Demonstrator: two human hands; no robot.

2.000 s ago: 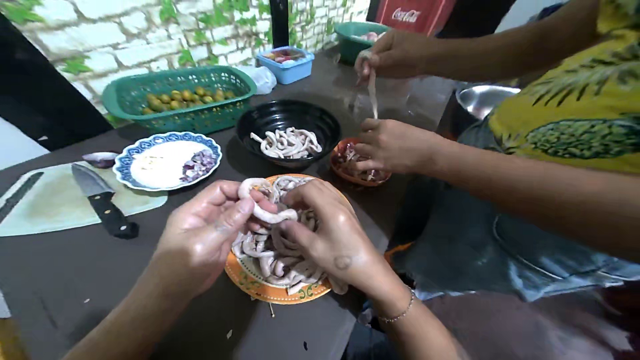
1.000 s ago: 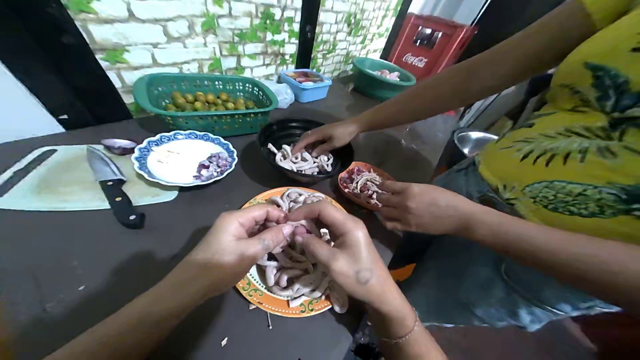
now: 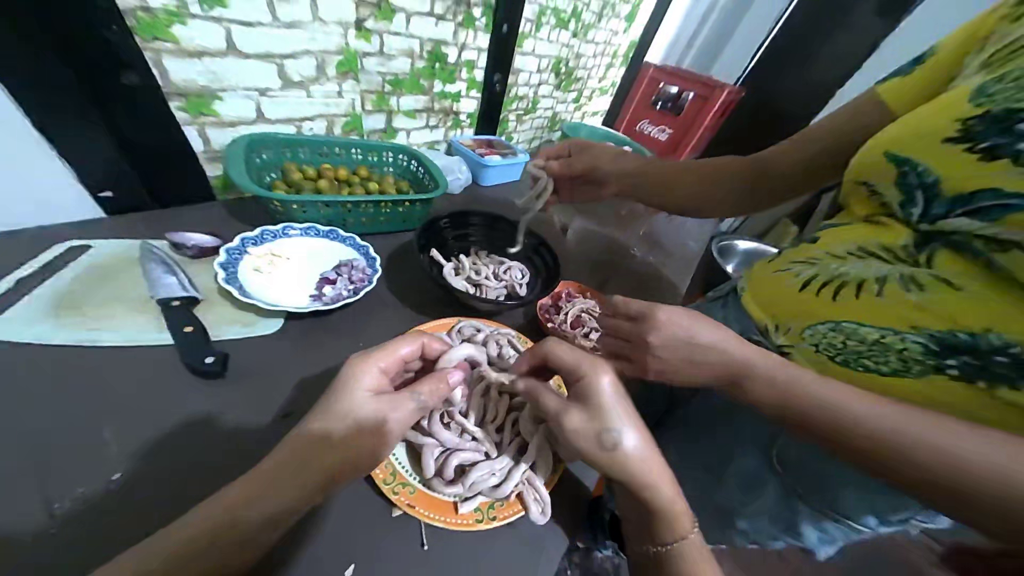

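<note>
Pale, cleaned intestines lie heaped on an orange-rimmed plate. Above the heap, my left hand pinches a loop of intestine between thumb and fingers. My right hand grips the same length by a thin, stringy part, a short way to the right. Just beyond the plate, a black bowl holds more intestine pieces. A small orange-red bowl with reddish and pale scraps stands to the right of it.
At right, another person's hand lifts intestine strips; the other touches the small bowl. At left are a kitchen knife on a cutting board and a blue-rimmed plate with chopped onion. Behind stands a green basket of small round fruits.
My hands have moved apart, with a stringy part of the intestine now showing between them. The other person's hand has risen from the black bowl with strips in it.
</note>
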